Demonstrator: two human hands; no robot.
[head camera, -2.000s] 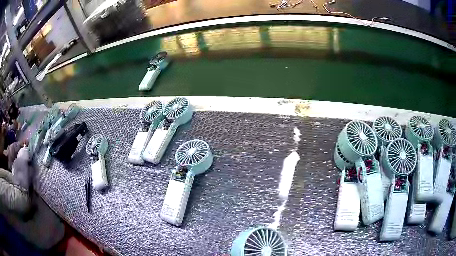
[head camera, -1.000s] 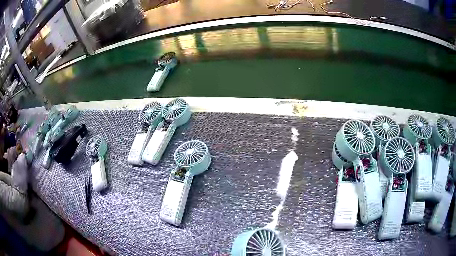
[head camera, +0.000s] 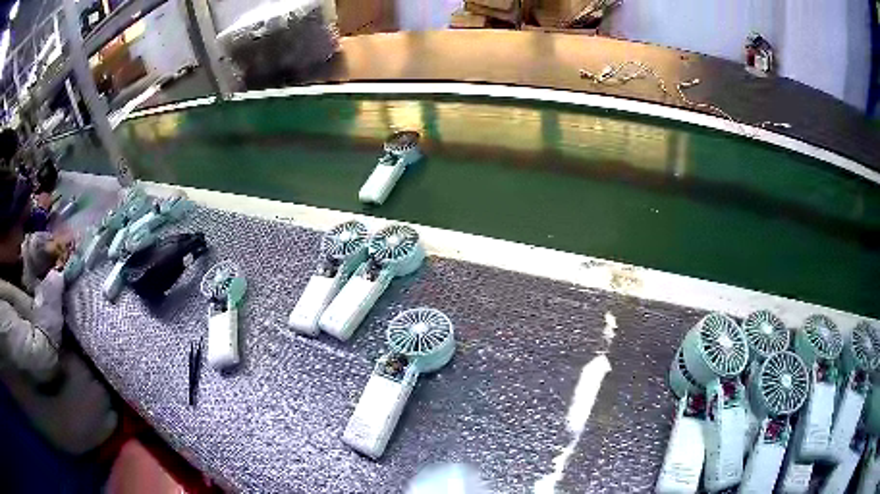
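Observation:
Neither of my hands is in view. A part-assembled handheld fan (head camera: 386, 396) lies mid-bench nearest me, mint head up, with a dark circuit area exposed at its neck. Two more fans (head camera: 362, 285) lie side by side behind it. A smaller-looking fan (head camera: 223, 318) lies to their left. A pale, blurred shape (head camera: 449, 479) is cut off by the bottom edge; I cannot tell what it is. A tight cluster of fans (head camera: 762, 405) lies at the right, some overlapping, with red specks at the necks.
The grey textured bench mat (head camera: 511, 338) borders a green belt (head camera: 579, 193) carrying one fan (head camera: 390, 169). A thin dark tool (head camera: 194, 371), a black lump (head camera: 166, 265) and more fans (head camera: 125, 227) lie left. A neighbouring worker (head camera: 48, 338) sits at far left. Loose cables (head camera: 675, 87) lie beyond the belt.
The view has tilted up and turned, showing more of the shelf beyond. The belt fan has moved right relative to the bench. The fan head at the bottom edge is replaced by a pale blur.

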